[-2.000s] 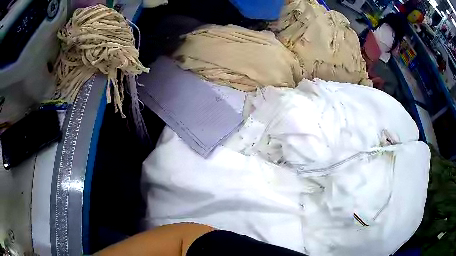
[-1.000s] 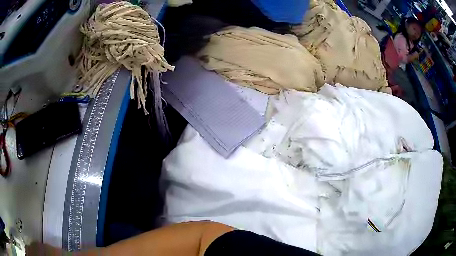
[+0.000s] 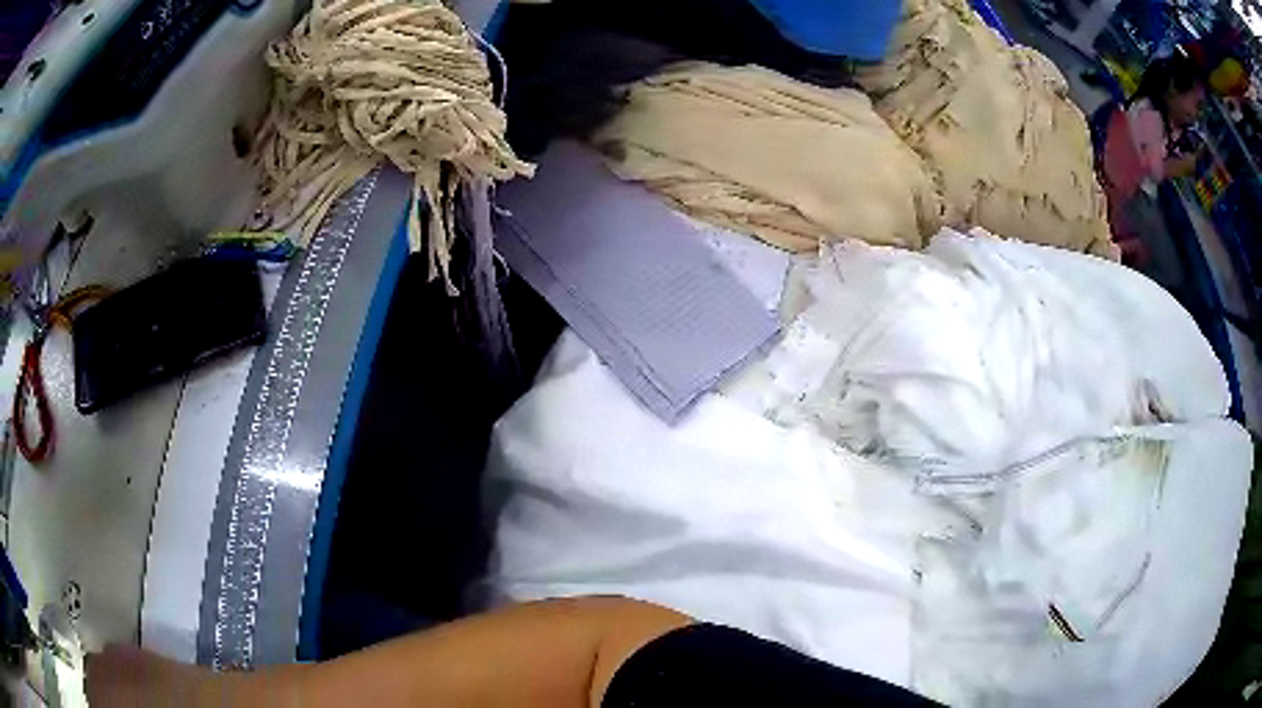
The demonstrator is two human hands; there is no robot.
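A large white garment pile (image 3: 720, 512) fills the middle and right of the head view. A flat grey-lilac cloth piece (image 3: 651, 291) lies over its upper left part. My right forearm crosses the bottom edge from a black sleeve. My right hand (image 3: 132, 678) is blurred and cut off at the bottom left corner, beside small metal parts of the sewing machine (image 3: 58, 650). Its fingers cannot be made out, nor whether it holds anything. My left hand is out of the picture.
A black oblong (image 3: 169, 332) and red-orange scissor loops (image 3: 35, 401) lie on the machine bed (image 3: 104, 484). A ruler strip (image 3: 277, 484) follows the table edge. Cream strips (image 3: 395, 104) hang at its end. Beige bundles (image 3: 789, 152) lie beyond the pile. A person (image 3: 1138, 145) is at upper right.
The view has swung left, so everything sits further right in the picture. The scissor loops, the person and part of my right hand have come into view. The pile and cloth piece look unchanged.
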